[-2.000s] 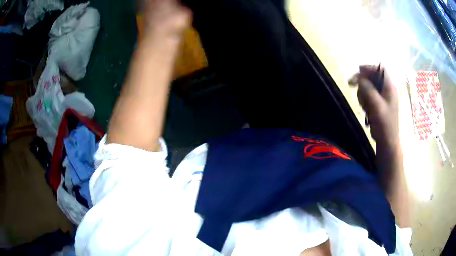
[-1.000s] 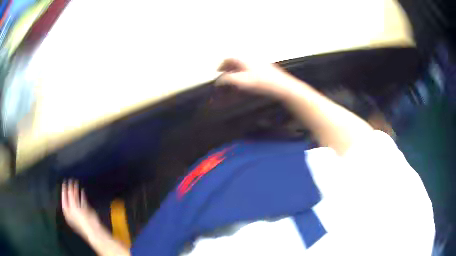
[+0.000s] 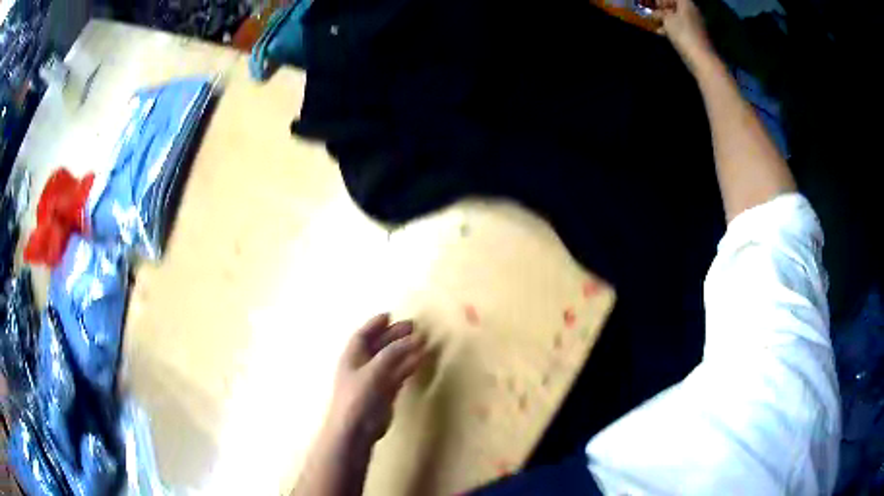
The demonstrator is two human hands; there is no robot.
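Note:
A large black garment [image 3: 504,107] lies spread over the back and right of the pale table [image 3: 262,320] and hangs over its right side. A tiny pale speck shows on its upper left part. My left hand [image 3: 383,363] is over the table near the front, fingers slightly curled and apart, holding nothing. My right hand [image 3: 674,17] is at the top right, small and near the picture's edge, beyond the black cloth. Something small and shiny shows beside its fingers, but I cannot tell whether it is held.
Folded blue goods in glossy film [image 3: 160,155] lie at the left, with a red bundle [image 3: 60,218] beside them. More bagged blue goods [image 3: 87,310] lie below. Teal cloth [image 3: 281,41] sits at the back. The table's corner has small red marks.
The view has swung round to the tabletop and steadied. The black garment now lies across the table. My left hand is over the table, and my right arm reaches to the top right.

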